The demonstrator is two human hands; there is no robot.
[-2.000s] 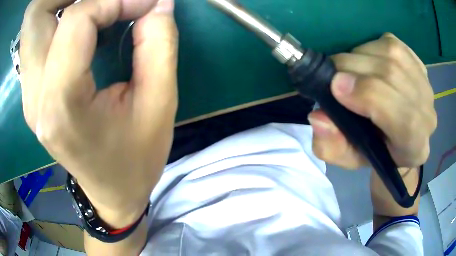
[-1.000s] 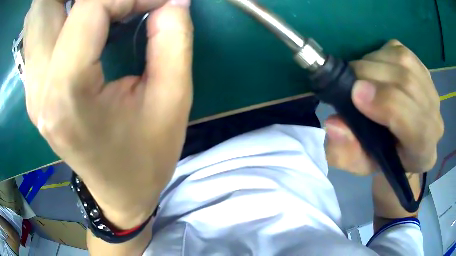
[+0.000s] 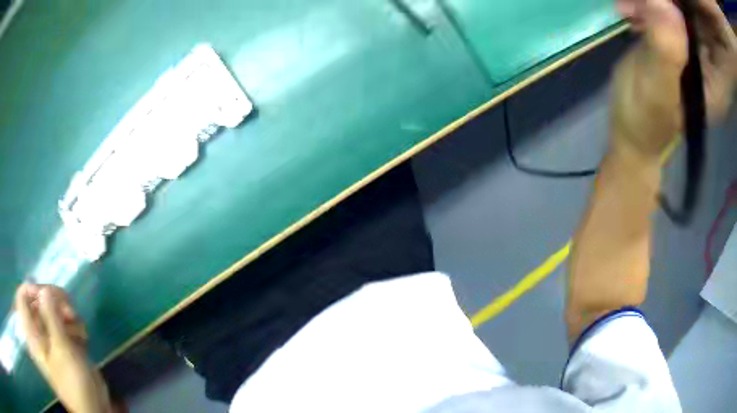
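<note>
A long silver-white bracket assembly (image 3: 153, 149) with a scalloped edge lies flat and slanted on the green mat (image 3: 323, 121), left of centre. My left hand (image 3: 55, 331) is small at the lower left, below the strip's near end and apart from it. Its fingers are bent together; whether they hold anything cannot be told. My right hand (image 3: 654, 73) is at the upper right, blurred, closed around the black handle of the soldering iron (image 3: 692, 121). The iron's metal barrel and tip cannot be made out.
The mat's tan front edge (image 3: 364, 181) runs diagonally below the strip. A brighter green sheet (image 3: 533, 36) lies at the upper right. A thin dark item (image 3: 412, 16) lies at the top. A black cord (image 3: 537, 171) hangs beyond the edge above the grey floor with a yellow line.
The view has shifted, bringing the whole bracket strip into sight. My left hand has moved to the lower left and is no longer close up. My right hand has moved to the upper right with the iron.
</note>
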